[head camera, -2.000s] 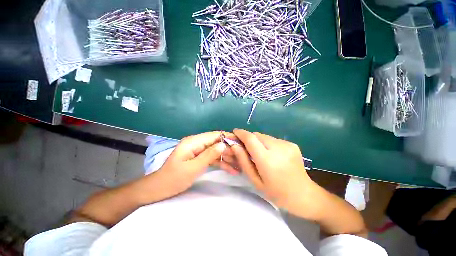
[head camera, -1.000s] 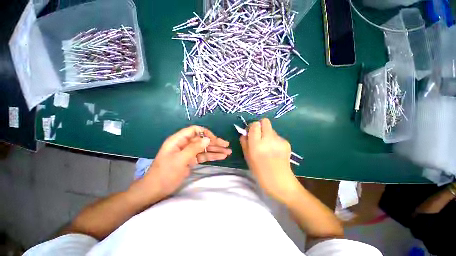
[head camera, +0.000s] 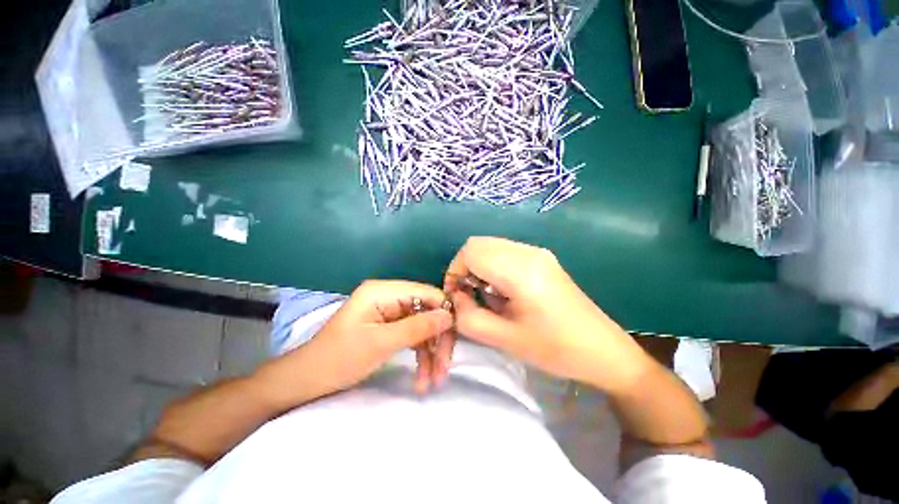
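A large heap of slim silver metal bits with purple-brown glints (head camera: 468, 108) lies on the green bench. My left hand (head camera: 389, 320) is in front of the bench edge, before my body, with small metal bits between thumb and fingers. My right hand (head camera: 522, 300) meets it fingertip to fingertip. A small dark and silver piece shows in the curl of my right fingers; it is mostly hidden, and I cannot tell if it is a tool or a bit.
A clear left box (head camera: 291, 123) holds bits in rows. A phone (head camera: 661, 59), a dark pen (head camera: 703, 167) and a clear right box of loose bits (head camera: 803, 212) lie at right. Label scraps (head camera: 231, 228) stick at left. A person in dark clothes (head camera: 818, 413) is at lower right.
My right hand has come back from the bench in front of the heap to meet my left hand. The pale pointed tip seen at my right fingers a second ago is now hidden.
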